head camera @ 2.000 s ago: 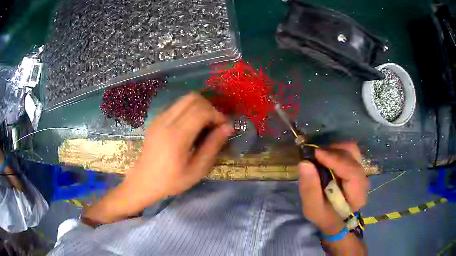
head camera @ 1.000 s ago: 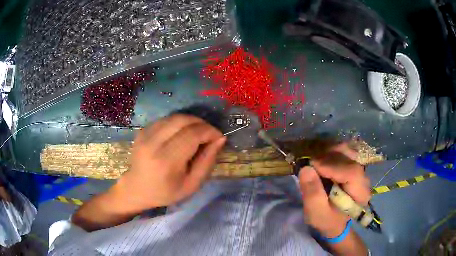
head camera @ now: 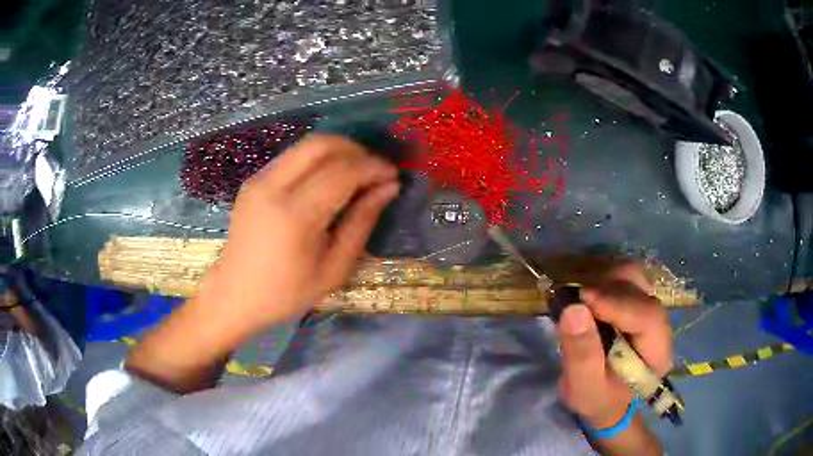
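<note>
My right hand (head camera: 615,343) grips the soldering iron (head camera: 593,325), its metal tip angled up-left beside the round work rest (head camera: 453,233). A small silvery workpiece (head camera: 451,214) lies on the rest, apart from the iron tip. My left hand (head camera: 299,223) is left of the rest, its thumb and finger close together near the red wires (head camera: 468,147); whether anything is between them cannot be told. Thin solder wire (head camera: 143,216) runs from the left behind this hand, and a thin pale line shows again across the lower rest.
A clear parts tray (head camera: 258,102) fills the upper left, with dark red components (head camera: 223,169) below it. A black housing (head camera: 637,76) and a white bowl of silver grains (head camera: 686,174) are at right. A worn wooden strip (head camera: 160,263) lines the near edge.
My left thumb and fingertips have moved up, away from the solder end by the workpiece, towards the red wires. The iron stays gripped beside the rest. The whole view has shifted slightly.
</note>
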